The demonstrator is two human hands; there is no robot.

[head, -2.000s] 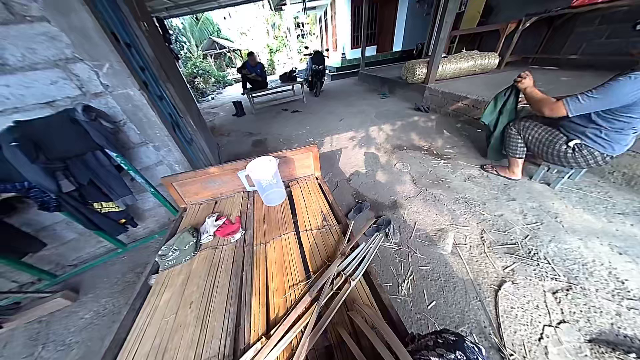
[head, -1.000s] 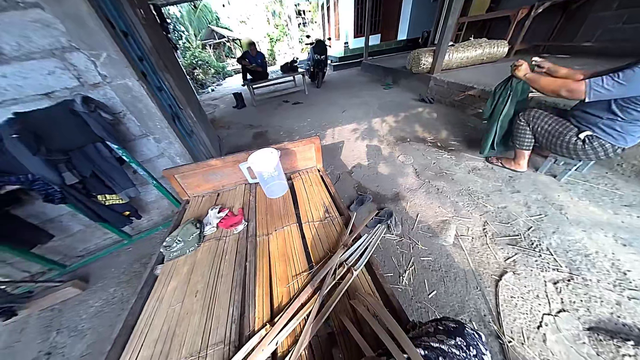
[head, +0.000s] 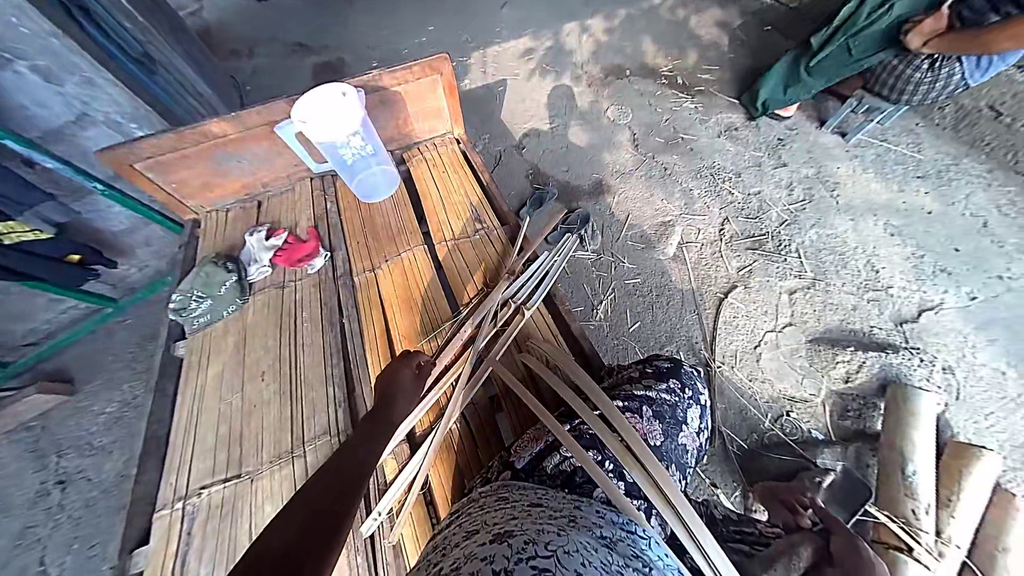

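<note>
My left hand [head: 404, 380] reaches over the slatted bamboo bench, its fingers curled around thin split-bamboo strips [head: 480, 336]. The strips lie in a loose, crossing bundle, slanting from the bench's right edge down to the left. More long, pale strips [head: 632, 448] slope across my lap, over a floral cloth [head: 668, 408]. My right hand cannot be made out. At the lower right, two hands [head: 788, 504], seemingly of a person beside me, are around a dark, phone-like object [head: 846, 494].
A clear plastic jug [head: 348, 144] stands near the bench's wooden end board [head: 228, 160]. Red-and-white gloves [head: 284, 250] and a green cap [head: 210, 294] lie on the left slats. Sandals [head: 570, 226] and cut bamboo pieces [head: 908, 456] are on the ground; a seated person holds green cloth [head: 840, 60].
My left hand has come into view and now grips the bamboo strips. Hands with a dark object also show at the lower right. The view has tilted down.
</note>
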